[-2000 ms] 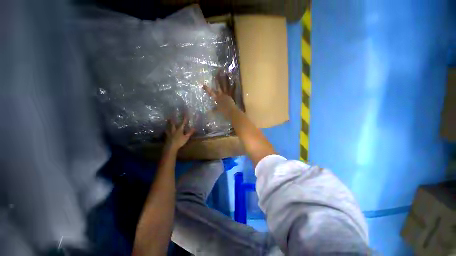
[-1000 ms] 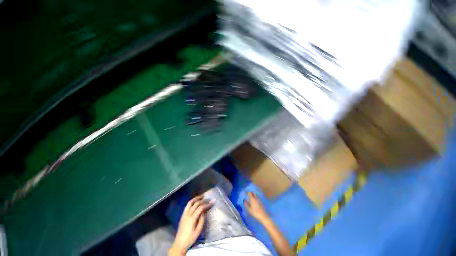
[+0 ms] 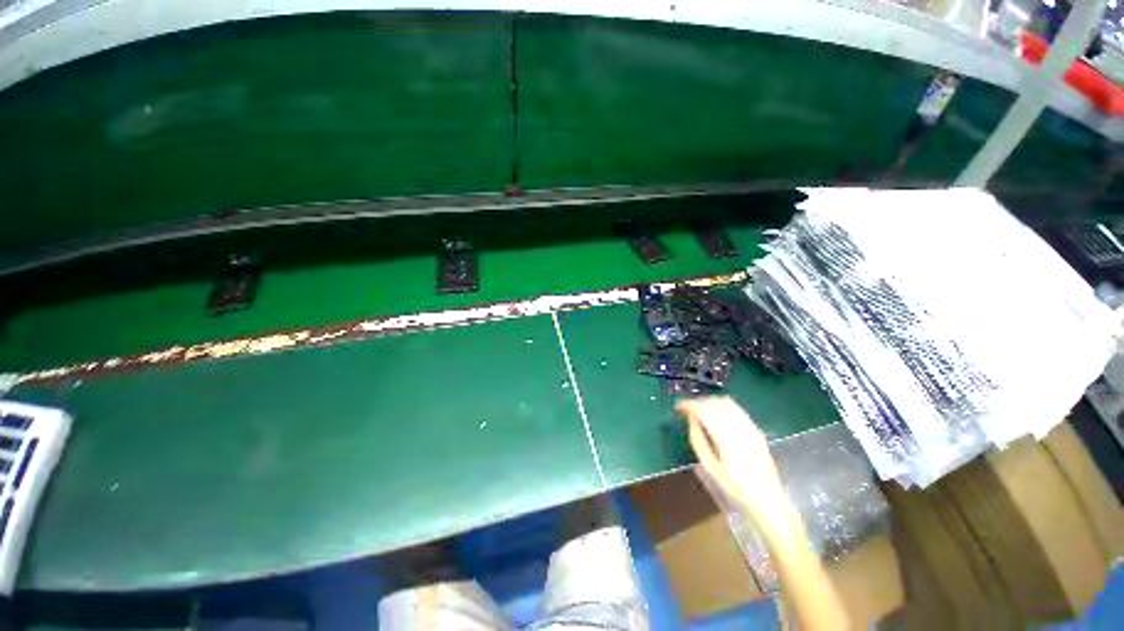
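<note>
A loose pile of small black covers lies on the right part of the green bench, against the worn edge strip. My right hand is over the bench's front edge, just in front of the pile, with its fingers bent down and together. A small dark shape is at its fingertips, too blurred to tell whether it is held. My left hand is not in view.
Black phones lie spaced along the green belt beyond the strip. A tall stack of trays and white sheets leans right. Clear film and cartons are below. A white tray is far left.
The view has swung up from the open carton of film to the bench and belt. My right hand has come up to the bench near the pile. My left hand has left the picture.
</note>
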